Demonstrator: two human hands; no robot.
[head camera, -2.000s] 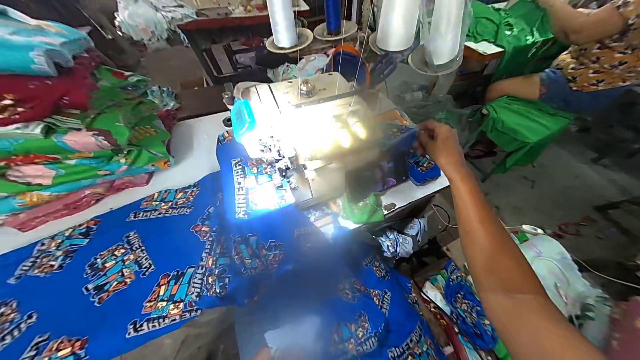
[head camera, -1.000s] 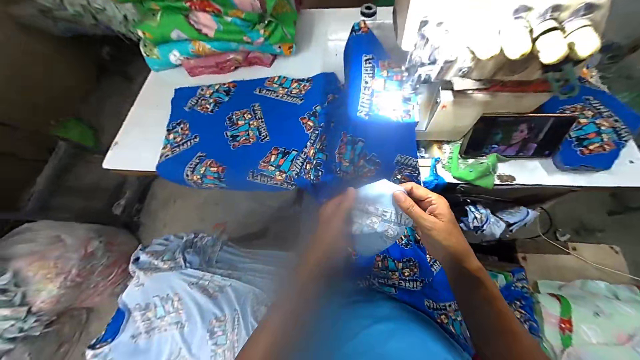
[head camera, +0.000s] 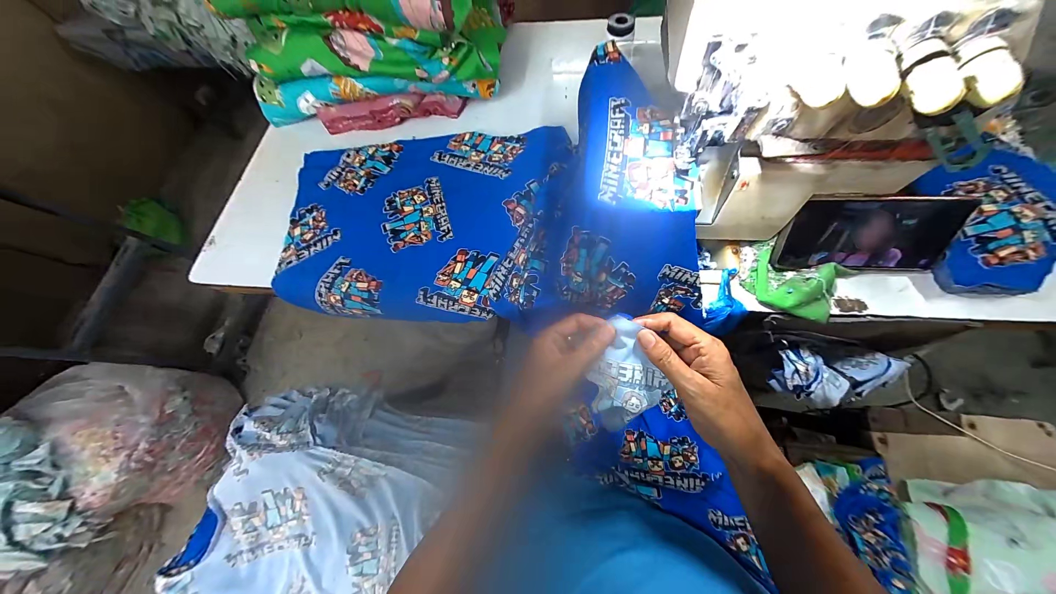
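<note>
Both hands pinch the blue printed fabric near its edge, the pale wrong side facing up. My left hand (head camera: 569, 351) grips it from the left, partly blurred, and my right hand (head camera: 689, 363) from the right, their fingertips close together. The turned-up part (head camera: 631, 371) hangs between them. More of the blue printed fabric (head camera: 421, 223) lies spread over the white table and runs under the lit head of a sewing machine (head camera: 825, 181). Some of it falls over the lap below my hands.
Folded green printed fabric (head camera: 371, 49) is stacked at the back left. A phone (head camera: 874, 233) leans against the machine, near a green cloth (head camera: 796, 285) and a blue printed bundle (head camera: 1006, 223). Light printed garments (head camera: 305, 503) and a plastic bag (head camera: 132, 429) lie lower left, beyond the table edge (head camera: 235, 287).
The view has swung down and left. My right hand, by the machine's right side two seconds ago, is now at the fabric. Since one second ago both hands stay together on it.
</note>
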